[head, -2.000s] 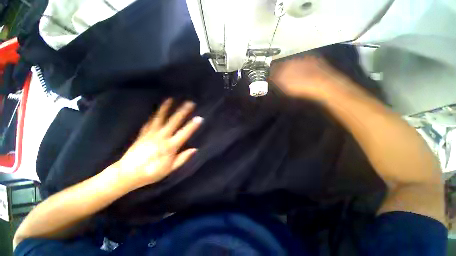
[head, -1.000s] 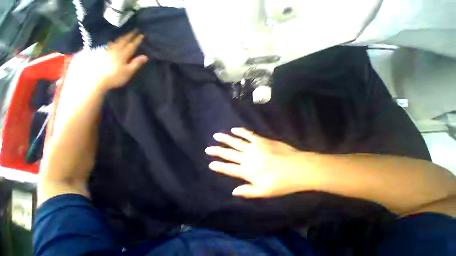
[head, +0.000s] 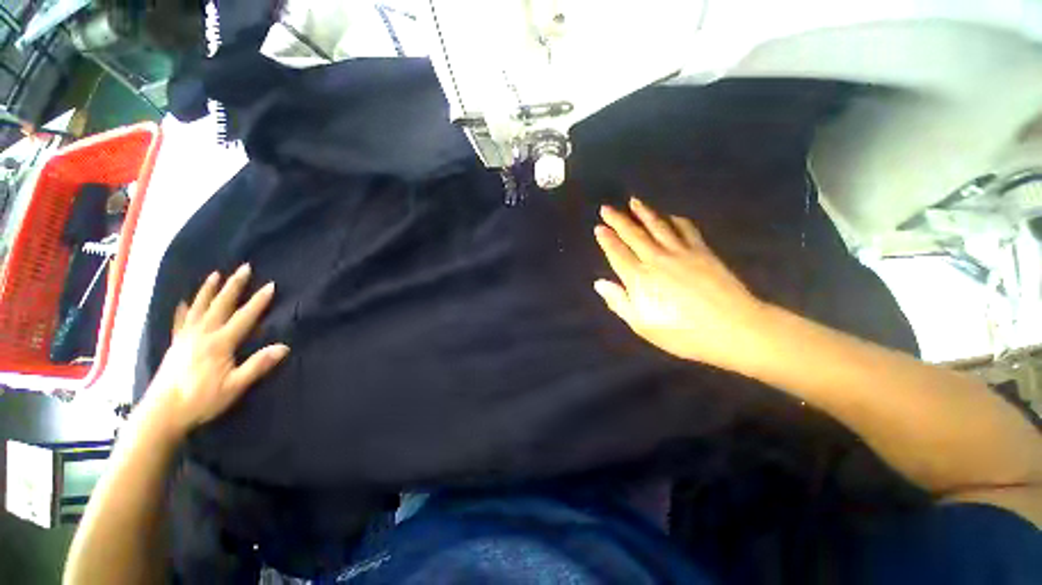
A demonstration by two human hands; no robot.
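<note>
A large black or dark navy garment (head: pixel 434 331) is spread over the table and hangs towards my lap. My left hand (head: pixel 217 349) lies flat on its left part, fingers apart, holding nothing. My right hand (head: pixel 668 286) lies flat on it to the right of and below the needle area, fingers apart and empty. The sewing machine head (head: pixel 606 46) stands above the cloth. Its presser foot (head: pixel 514 189) is over the cloth, beside a small white round knob (head: pixel 550 171). Whether the foot touches the cloth cannot be told.
A red basket (head: pixel 118 257) with dark pieces and a thin tool stands to the left. Dark cloth with white comb-like edging (head: pixel 217 120) lies at the upper left. Pale grey fabric (head: pixel 903 171) is bunched at the right.
My left hand has come down from the upper left cloth to the garment's left part. My right hand has moved up and right. The garment lies flatter and more spread.
</note>
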